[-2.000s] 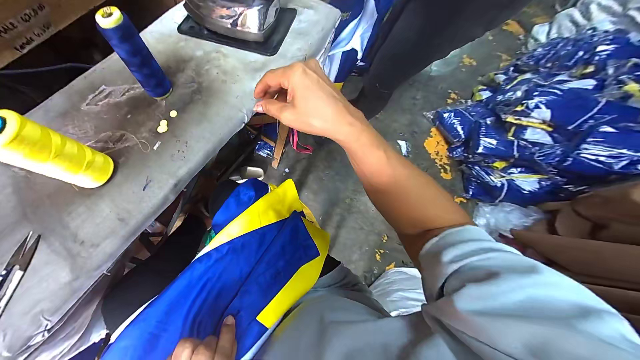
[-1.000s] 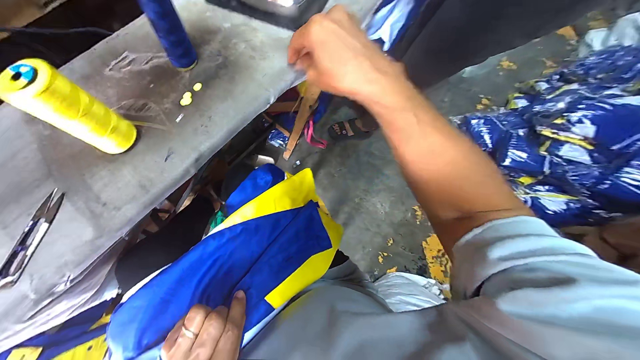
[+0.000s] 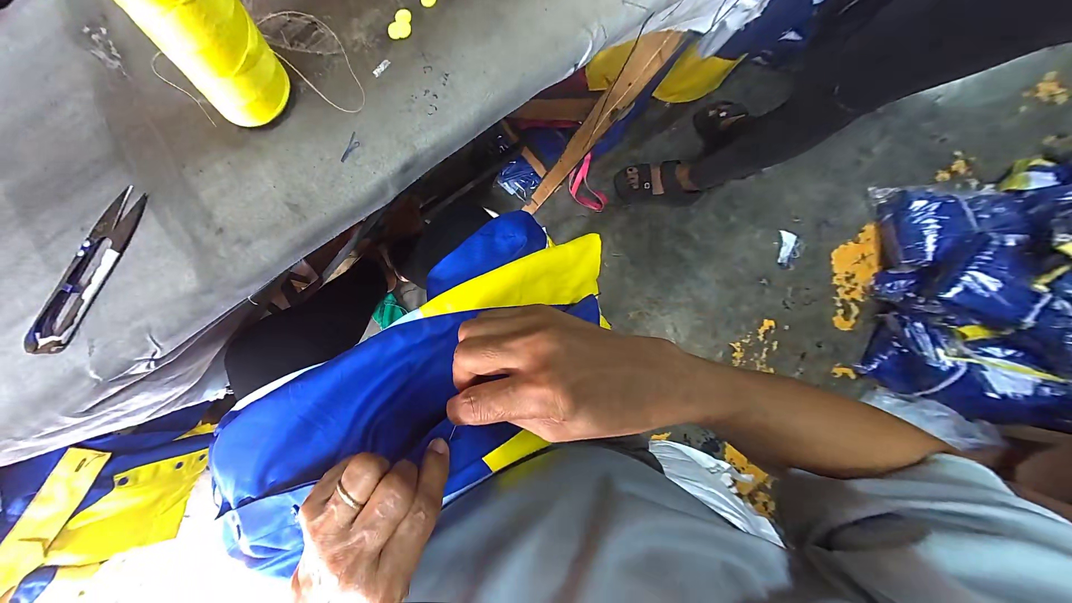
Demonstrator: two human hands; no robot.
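Observation:
A blue and yellow fabric garment (image 3: 335, 410) lies across my lap. My left hand (image 3: 377, 511), with a ring on one finger, holds its near side, thumb on the blue cloth. Just above and to the right, my right hand (image 3: 536, 377) is over the same cloth with thumb and forefinger pinched together. A thin thread seems to run between those fingertips and the cloth; a needle cannot be made out. Thread snips (image 3: 84, 272) lie on the table (image 3: 226, 226) at the left, and a cone of yellow thread (image 3: 222, 63) is on it farther back.
Yellow round bits (image 3: 400, 25) and loose thread lie on the table. A person's leg and sandal (image 3: 657, 180) are beyond a wooden strip (image 3: 599, 117). Plastic-wrapped blue bundles (image 3: 980, 293) lie on the floor at right. Another blue and yellow garment (image 3: 126, 502) is at lower left.
My right hand has come down from above the table's edge to the garment, close to my left hand. My left hand stays on the cloth. The view has shifted, and the blue thread cone is out of sight.

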